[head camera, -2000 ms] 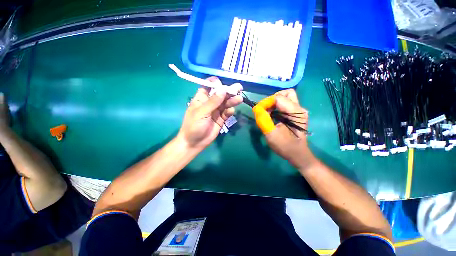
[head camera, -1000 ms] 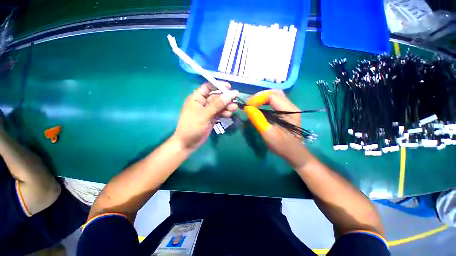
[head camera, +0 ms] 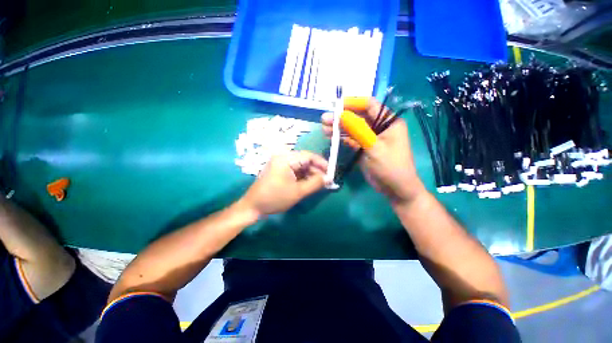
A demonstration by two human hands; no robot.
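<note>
My right hand (head camera: 384, 144), with orange-yellow covers on thumb and index finger, holds a white strip (head camera: 335, 144) upright, pinched near its top. Several black wires (head camera: 384, 122) fan out from the same hand, their tips slightly blurred. My left hand (head camera: 285, 181) is at the lower end of the strip, thumb and index finger touching or very close to a small white connector (head camera: 330, 184) there; the contact is partly hidden. A pile of small white connector housings (head camera: 265, 139) lies on the green bench just beyond my left hand.
A blue tray (head camera: 236, 80) holding parallel white strips stands ahead. A second blue tray (head camera: 460, 30) and a clear bag (head camera: 537, 17) are upper right. A large black wire bundle (head camera: 500, 127) lies right. A small orange piece (head camera: 58, 188) and another person's arm (head camera: 30, 231) are left.
The white strip has gone from slanting out of my left hand to upright in my right fingers. My left hand has moved down and right, uncovering the pile. The view has shifted slightly.
</note>
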